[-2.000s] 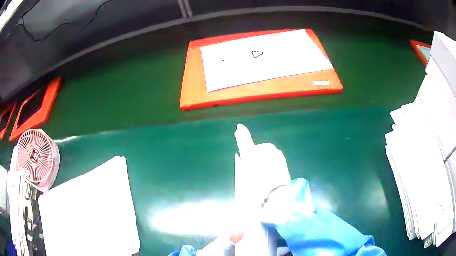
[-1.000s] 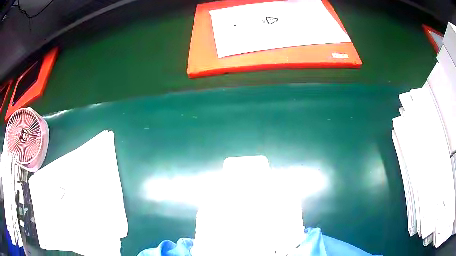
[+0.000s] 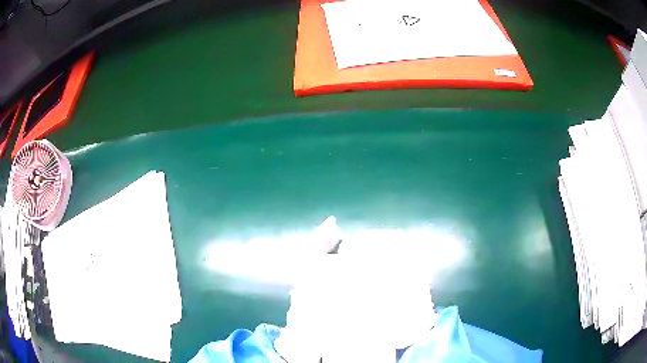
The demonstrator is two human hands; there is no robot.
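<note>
A bright white mass (image 3: 362, 312), apparently a white card piece together with my white-gloved hands, lies at the bottom centre. Glare washes out the border between card and gloves. A pale gloved fingertip (image 3: 328, 236) sticks up at its upper left; I cannot tell which hand it belongs to. Light blue sleeves reach the mass from the lower left (image 3: 245, 345) and lower right (image 3: 472, 340). My hands' outlines and grip are hidden in the glare.
A white bag with a triangle mark (image 3: 426, 35) lies on an orange-red pad (image 3: 411, 76) at the back. White bags (image 3: 117, 273) and a pink fan (image 3: 39, 184) stand left. Layered white stacks (image 3: 603, 227) stand right. More orange-red pads (image 3: 74, 88) show far left.
The white piece's upright top edge has gone from above my hands, and a fingertip now shows there. The view has shifted, so the back pad appears higher and further right.
</note>
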